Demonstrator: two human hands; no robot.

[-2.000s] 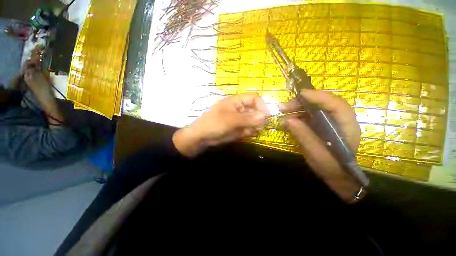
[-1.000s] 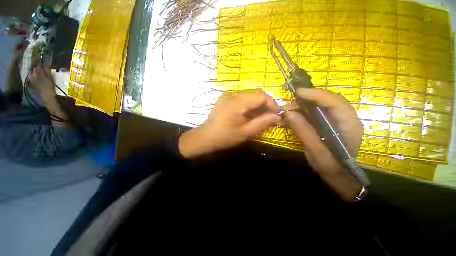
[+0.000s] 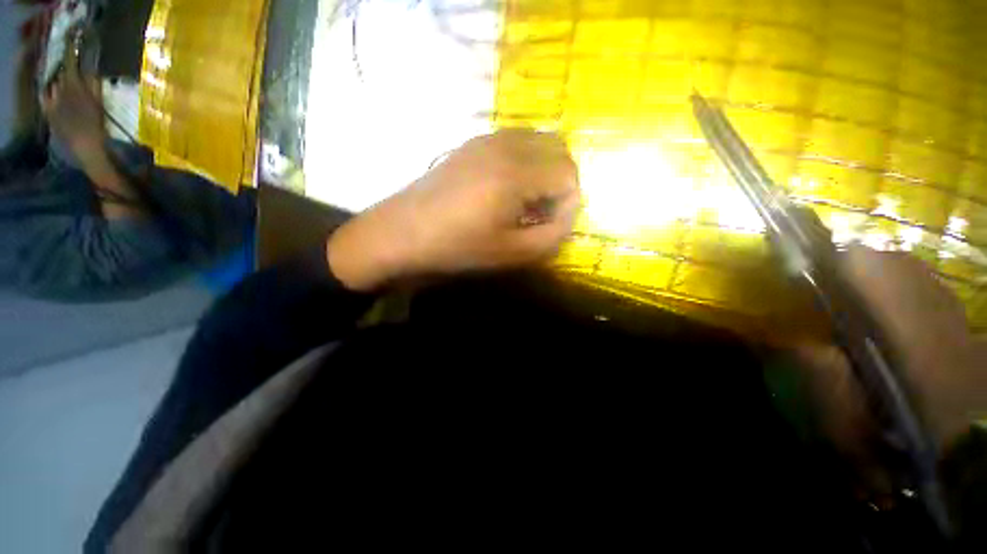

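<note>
My right hand (image 3: pixel 904 325), blurred at the right, holds the dark soldering iron (image 3: pixel 806 233). Its pointed tip is over the amber polyimide sheet (image 3: pixel 639 81), pointing up and left. I cannot tell if the tip touches the sheet. My left hand (image 3: pixel 465 216) is closed in a fist at the sheet's lower left part. A small dark reddish bunch, apparently lead wires (image 3: pixel 536 209), shows in the fist. Bright glare covers part of the sheet to the right of my left hand.
A white surface (image 3: pixel 379 119) lies left of the sheet, with a thin wire on it at the top. Further left are another amber sheet (image 3: pixel 204 81) and a second person's arm (image 3: pixel 92 141). The dark bench edge (image 3: pixel 292 233) runs below the white surface.
My hands have moved apart; the right went right and down with the iron. My left hand has closed into a fist. The view has shifted, and the loose wire pile has left the picture.
</note>
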